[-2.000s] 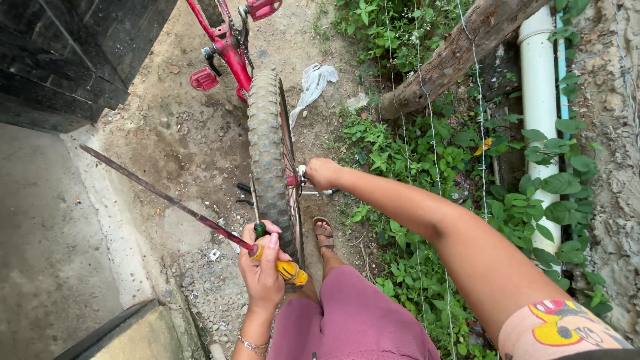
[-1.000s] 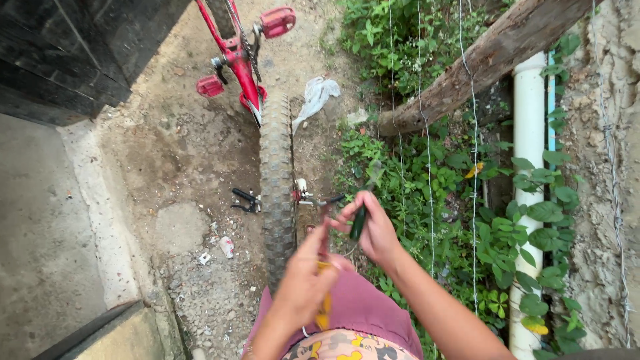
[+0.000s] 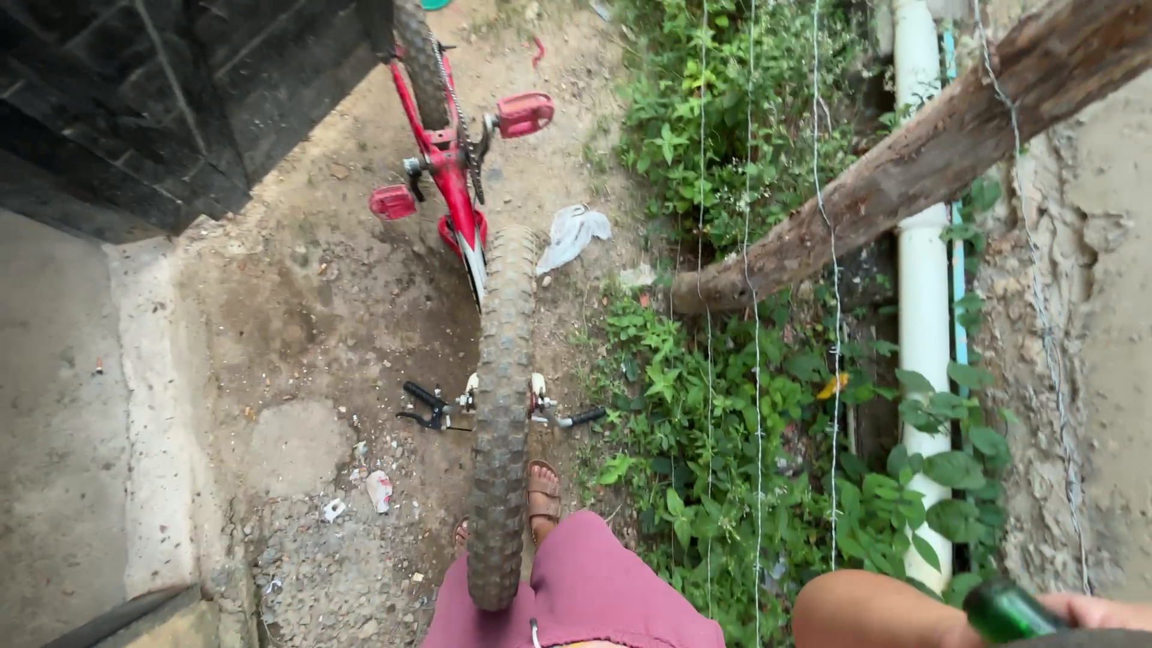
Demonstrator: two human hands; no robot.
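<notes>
A red bicycle [image 3: 459, 193] stands upside down, its knobby front tire [image 3: 506, 396] pointing up toward me between my legs. Below, by the ground, are the handlebar's black grip and brake lever [image 3: 432, 409] on one side and another grip [image 3: 583, 418] on the other. Part of my right hand [image 3: 1093, 610] shows at the bottom right corner, closed around a tool's green handle [image 3: 1012, 612]; the rest of that tool is hidden. My bent right arm [image 3: 873, 612] is beside it, away from the wheel. My left hand is out of view.
Wire strands [image 3: 758, 387] and a slanting wooden post [image 3: 900, 171] stand at the right, among green plants [image 3: 684, 504]. Behind them runs a white pipe [image 3: 924, 297]. A plastic bag [image 3: 573, 236] lies on the dirt. A dark block wall [image 3: 117, 99] is at upper left.
Both hands have left the area by the wheel. The right one has moved to the bottom right corner with the green handle; the left one has gone out of view.
</notes>
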